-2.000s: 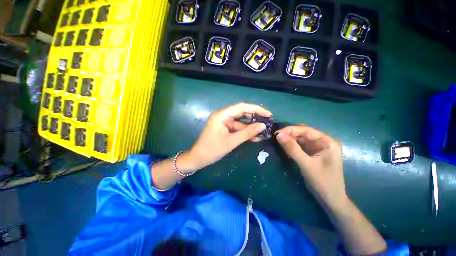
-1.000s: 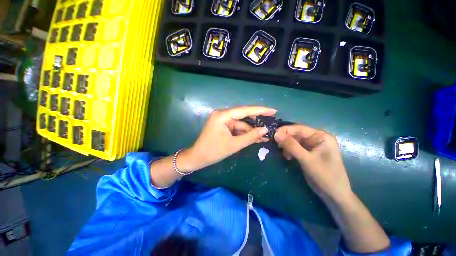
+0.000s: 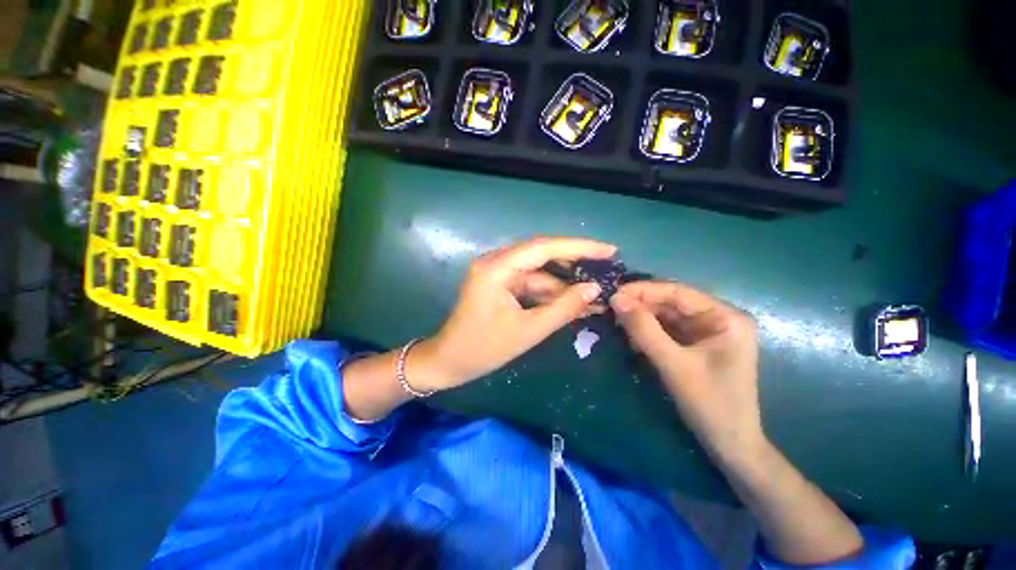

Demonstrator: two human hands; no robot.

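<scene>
My left hand (image 3: 518, 295) is curled, with thumb and fingers closed around a small dark piece whose outline merges with a loose black heap (image 3: 599, 276) at the fingertips. My right hand (image 3: 696, 340) has thumb and index fingertips pinched together at the heap's right edge; whether a tiny piece is between them cannot be told. A white scrap (image 3: 585, 342) lies on the green bench just below the fingertips. The underside of the held piece is hidden by my fingers.
A stack of yellow trays (image 3: 251, 200) with small dark modules stands at left. A black foam tray (image 3: 513, 150) with watch housings lies at the far side. At right are a separate housing (image 3: 898, 332), a blue bin (image 3: 994, 273) and a thin silver-white tool (image 3: 973, 414).
My right fingertips have come in from slightly right of the heap to its edge. My left hand keeps its hold and has barely moved. The view has shifted slightly.
</scene>
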